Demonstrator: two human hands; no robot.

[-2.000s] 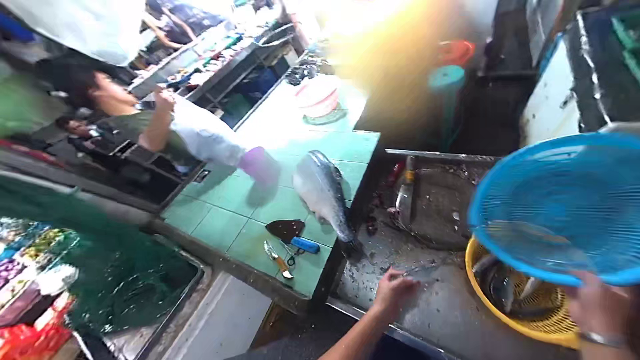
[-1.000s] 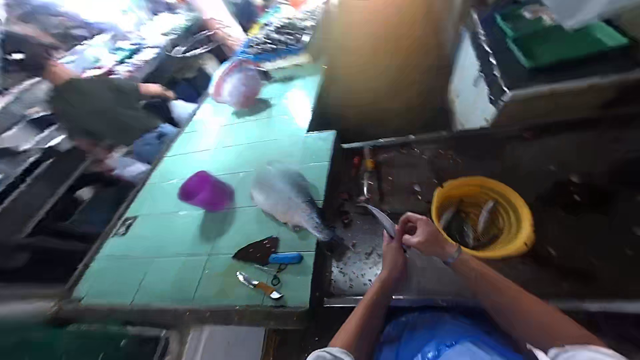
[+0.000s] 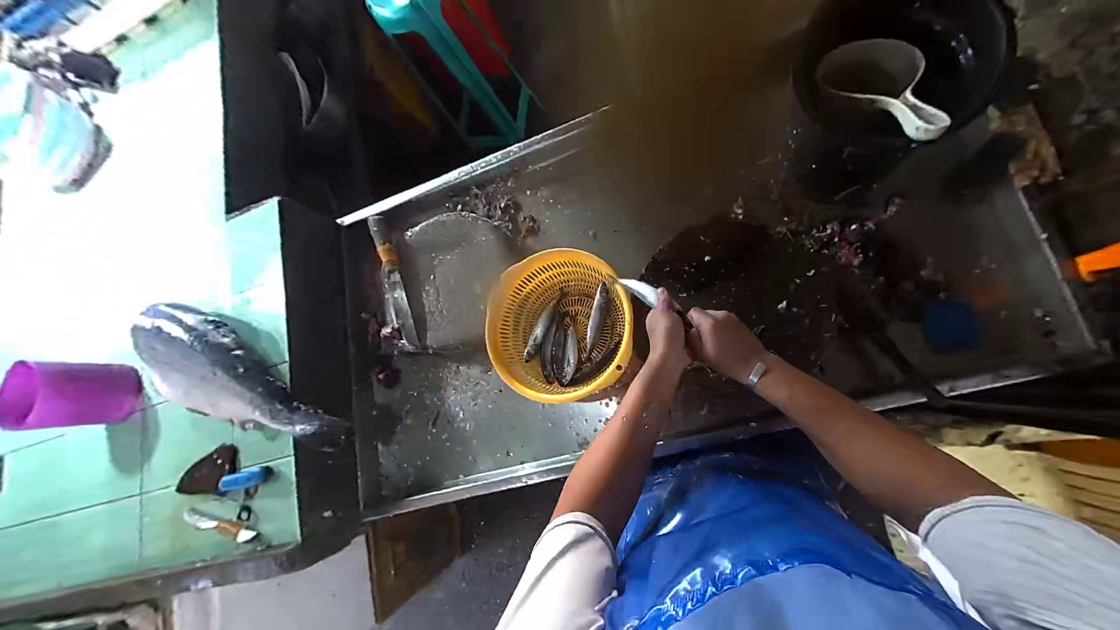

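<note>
My left hand (image 3: 667, 332) is closed around a small silver fish (image 3: 640, 291), whose one end juts out toward a yellow plastic basket (image 3: 501, 325). Touching it from the right is my right hand (image 3: 722, 341), fingers bent at the fish's other end; what they grip there is hidden. Several small fish (image 3: 570, 350) lie inside the basket, just left of my hands, on a metal work tray (image 3: 446, 437). A knife (image 3: 395, 284) with a worn handle rests near the tray's left side, beside a clear, wet-looking board (image 3: 464, 271).
On the green tiled counter (image 3: 70, 490) at left are a large fish (image 3: 210, 367), a purple cup (image 3: 74, 394), a dark blade with blue handle (image 3: 245, 479) and a small knife (image 3: 220, 525). A black basin (image 3: 980, 52) holds a white dipper (image 3: 927, 118). Fish scraps (image 3: 844, 241) litter the tray.
The blue basket my right hand held two seconds ago is out of view, and that hand has come together with my left. The view has swung right and down.
</note>
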